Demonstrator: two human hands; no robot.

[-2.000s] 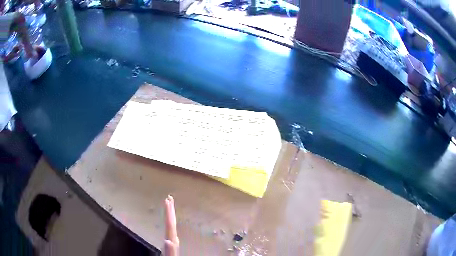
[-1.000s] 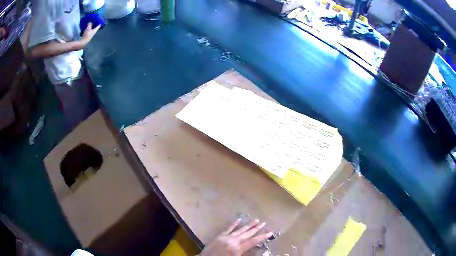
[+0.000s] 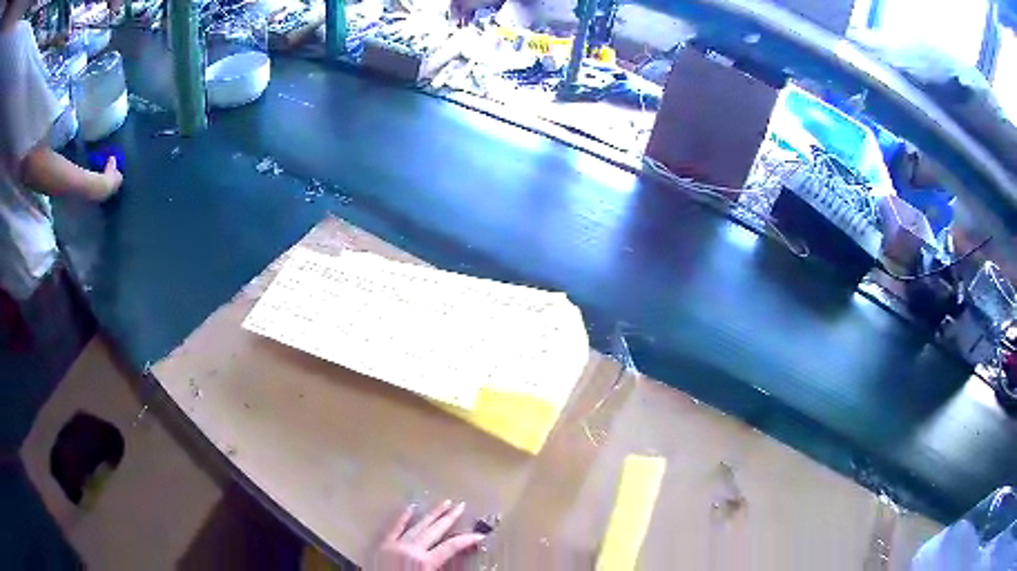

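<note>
A fanned stack of cream label sheets [image 3: 418, 323] with printed rows lies on the brown cardboard mat [image 3: 323, 424], a plain yellow corner showing at its lower right. A plain yellow strip [image 3: 632, 513] lies right of my hand. My left hand [image 3: 429, 541] is at the bottom edge, partly cut off, palm down on or just above the mat, fingers apart. No held thing shows. A small dark bit [image 3: 486, 524] is by its fingertips. My right hand is out of the picture.
The dark green belt [image 3: 502, 212] runs behind the mat. A person [image 3: 45, 178] stands at the far left near white containers [image 3: 103, 103] and a green post [image 3: 186, 67]. A carton with a hole [image 3: 123, 491] is lower left. A clear container [image 3: 981, 541] is at the lower right edge.
The view has swung right since one second ago. The hand stays low on the mat, fingers spread. Two seconds ago only narrow fingers showed upright there. The label stack looks unchanged.
</note>
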